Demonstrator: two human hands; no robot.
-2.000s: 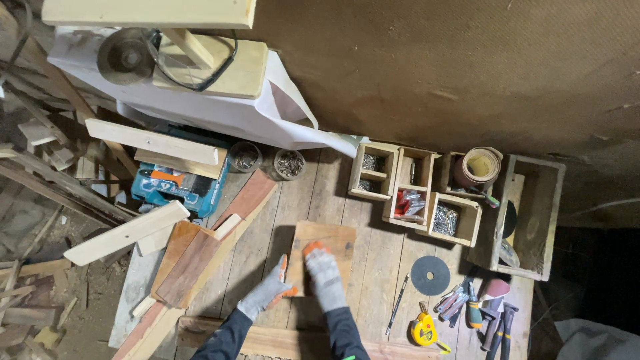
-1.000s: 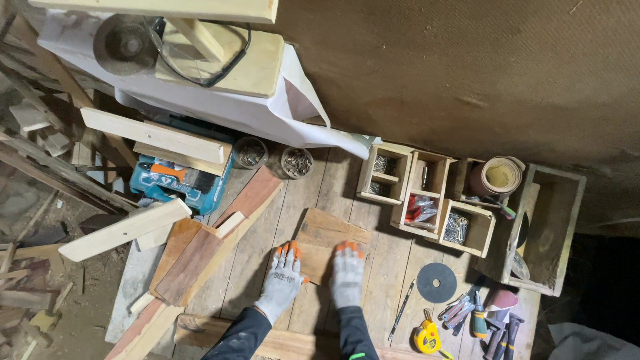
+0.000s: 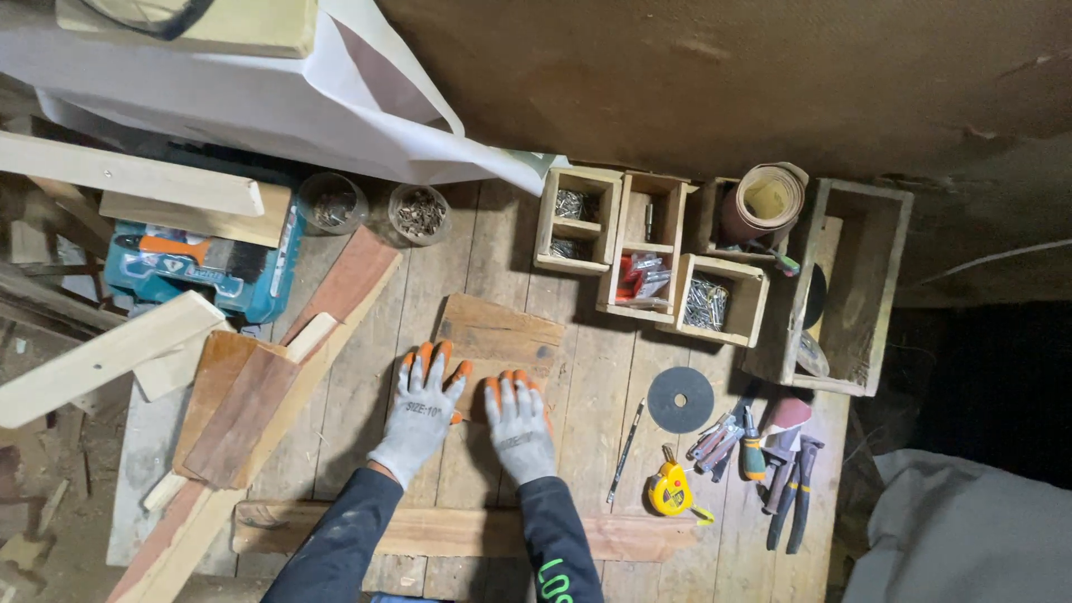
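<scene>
Both my hands wear grey gloves with orange fingertips. A short wooden board [image 3: 501,331] lies on the plank bench top, tilted a little. My left hand [image 3: 420,412] rests with its fingers spread on the board's left edge, and my right hand [image 3: 517,425] lies flat on its lower right part. Neither hand is closed around anything. Below them, a long wooden strip [image 3: 452,530] passes under my forearms. To the right lie a pencil [image 3: 626,450], a black abrasive disc [image 3: 680,399] and a yellow tape measure [image 3: 670,490].
Wooden boxes [image 3: 722,335] of nails and screws stand at the back, beside rolled sandpaper [image 3: 764,197] and a larger wooden box [image 3: 892,293]. Pliers [image 3: 794,502] and a screwdriver [image 3: 752,452] lie right. Stacked boards [image 3: 251,410], a teal case [image 3: 276,289] and jars [image 3: 419,215] are left.
My right hand, farther up the board two seconds ago, has come down to its lower part. The board has turned and now lies tilted. The view has shifted somewhat.
</scene>
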